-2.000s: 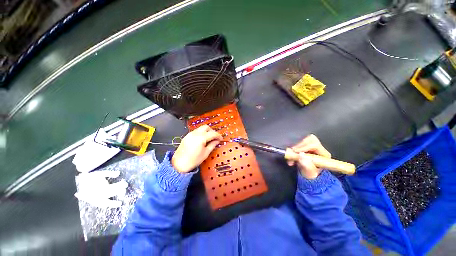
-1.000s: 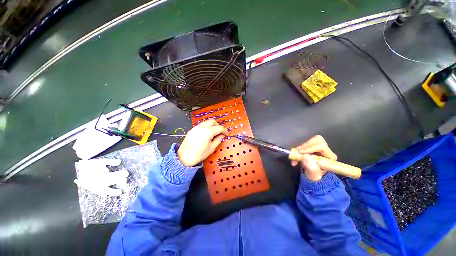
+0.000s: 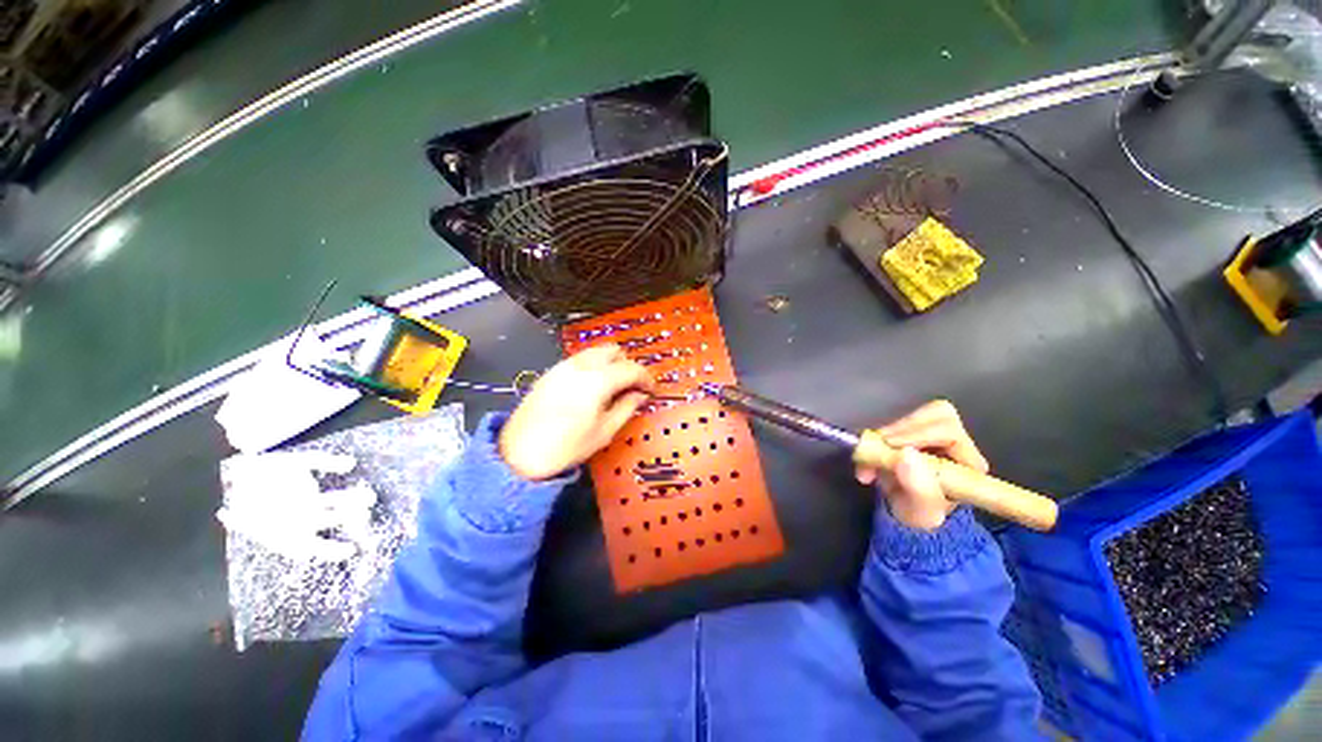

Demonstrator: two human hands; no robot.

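Observation:
My right hand (image 3: 924,461) holds the soldering iron (image 3: 964,489) by its pale handle, like a pen. Its metal shaft points left, and the tip is over the orange-red fixture board (image 3: 693,518). My left hand (image 3: 570,413) is over the board's left edge, fingers closed near the iron's tip on thin silvery solder wire (image 3: 486,387) that runs from the yellow and black reel stand (image 3: 418,365). Small parts sit in rows on the board's far half. A small pile of dark components (image 3: 660,477) lies on its near half.
A black fan (image 3: 595,232) stands behind the board. The iron stand with yellow sponge (image 3: 931,265) is to its right. A blue bin (image 3: 1131,670) of dark pieces is lower right. White gloves (image 3: 297,505) lie on a plastic bag (image 3: 283,609) at left. A black cord (image 3: 1109,218) crosses the bench.
The iron's tip has shifted slightly right along the row on the board. The view has moved slightly. Both hands keep their holds.

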